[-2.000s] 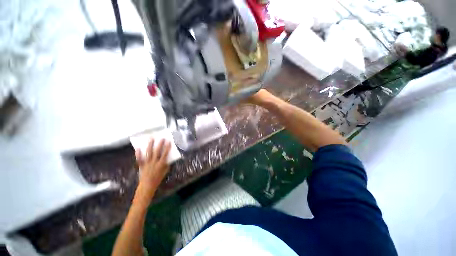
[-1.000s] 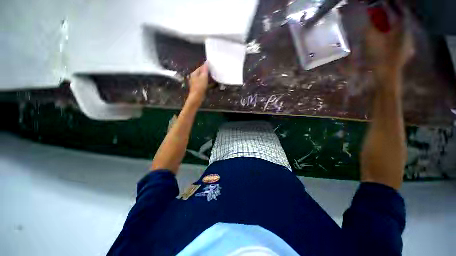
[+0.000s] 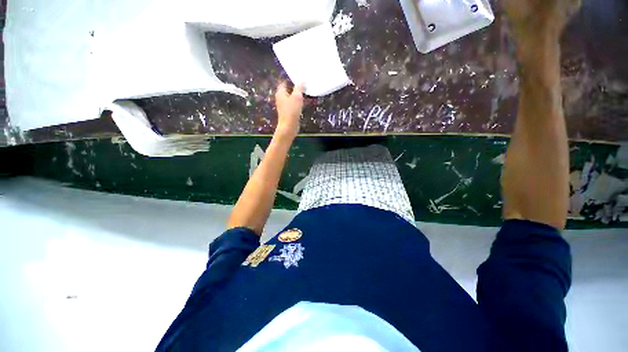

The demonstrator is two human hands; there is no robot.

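A small white cut piece stack (image 3: 313, 60) lies on the dark brown table beside the cloth. My left hand (image 3: 289, 106) is at its lower left corner, with thumb and fingers closed on that corner. The wide white fabric lay (image 3: 103, 55) covers the left of the table. The silver base plate (image 3: 447, 20) shows at the top right, its upper part cut off by the picture's edge. My right hand (image 3: 540, 14) is at the top edge, blurred and partly cut off; what it holds cannot be seen.
The brown table (image 3: 413, 103) has chalk marks and a green front side (image 3: 206, 172). A curved white offcut (image 3: 148, 134) hangs over the front edge at the left. White scraps cling to the green side at the right. A pale floor lies below.
The view has swung down from the machine body to the table edge. My left hand has gone from lying flat on the stack to its corner, and the stack has turned slightly.
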